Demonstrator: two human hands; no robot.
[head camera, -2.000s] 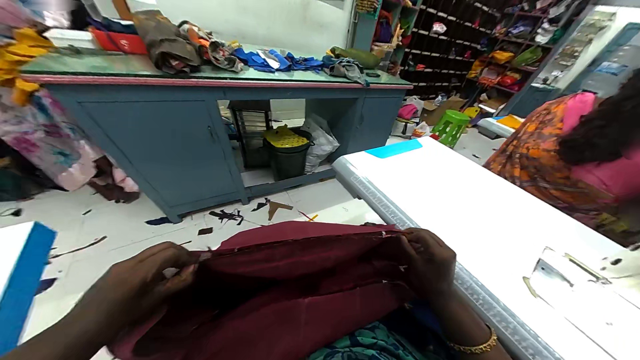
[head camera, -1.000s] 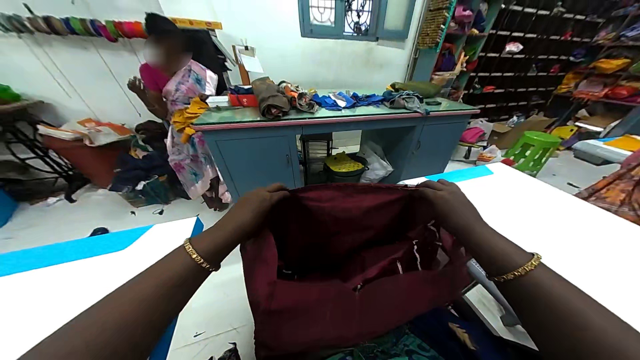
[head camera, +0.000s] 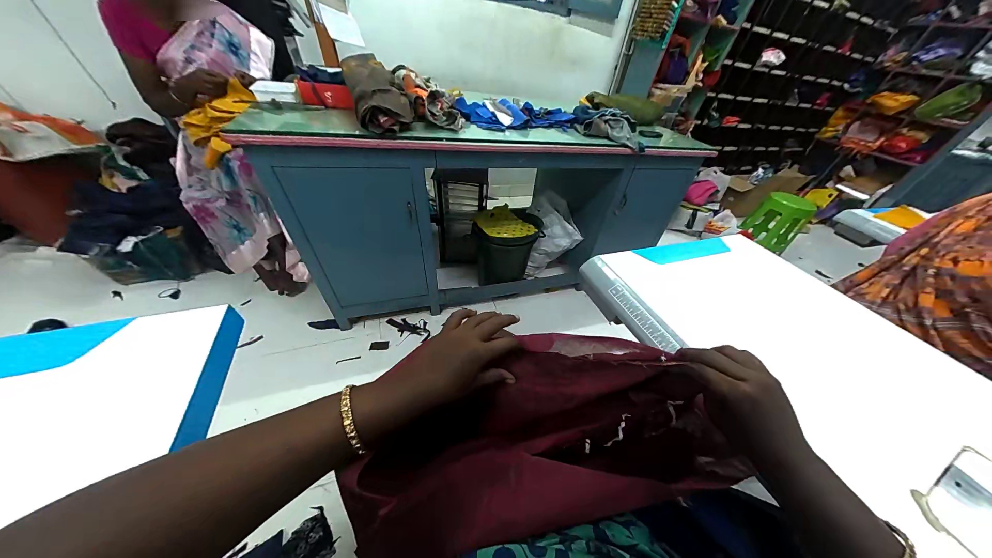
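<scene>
A maroon fabric piece (head camera: 496, 496), sewn like a bag or garment, lies over my lap with its opening facing up. White thread ends show on its inner side. My left hand (head camera: 457, 356) rests at the upper left of the cloth, fingers apart and slightly raised; whether it pinches the edge is unclear. My right hand (head camera: 736, 395) grips the cloth's upper right edge, close to the ruler-marked edge of a white sewing machine table (head camera: 821, 349). Patterned green cloth (head camera: 581, 540) shows beneath the maroon fabric.
Another white table (head camera: 116, 387) stands at the left. Ahead is a blue-grey cabinet table (head camera: 349, 225) with cloth bundles on top and a dark bin (head camera: 502, 256) below. A person (head camera: 217, 139) stands at its left end holding yellow cloth; another person's orange garment (head camera: 930, 279) shows at right.
The maroon cloth was held wide by both hands one second ago; its opening is now narrower and lower. My left hand's fingers have spread. The view has shifted.
</scene>
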